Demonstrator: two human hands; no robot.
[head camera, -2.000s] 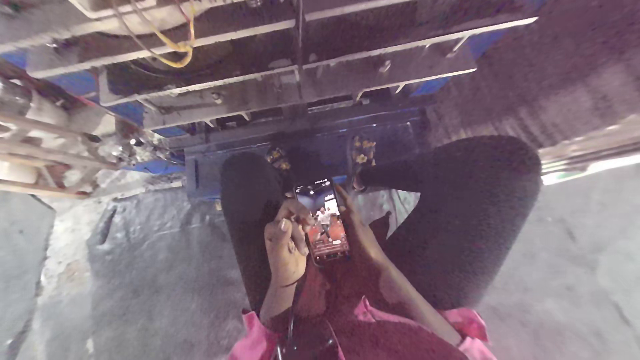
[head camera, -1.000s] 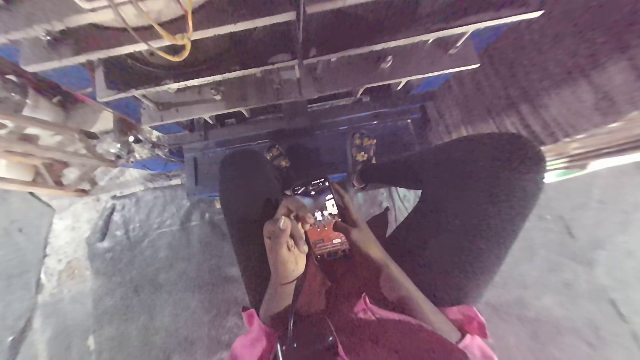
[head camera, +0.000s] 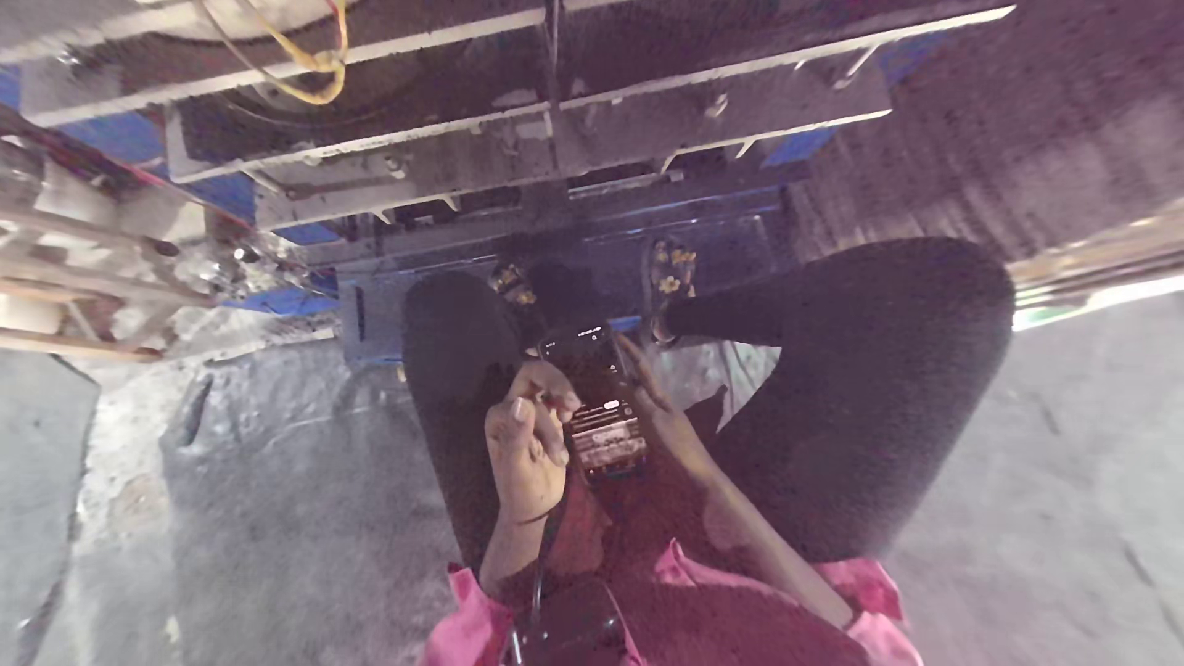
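A smartphone with a lit screen lies upright between my hands, above my lap. My right hand grips its right edge, the fingers partly hidden behind it. My left hand is at the phone's left side, fingers curled, with fingertips at the screen's edge; whether it bears any of the phone's weight I cannot tell. A thin dark cord is at the left wrist and runs down to a black object at my waist.
A machine frame with metal bars and yellow wires stands ahead. My patterned shoes rest on a blue metal base. Wooden bars are at the left, and grey floor spreads around my dark-trousered legs.
The phone's screen has changed from a bright picture over a red area to a mostly dark page with a small picture low down. Both hands stay in about the same place.
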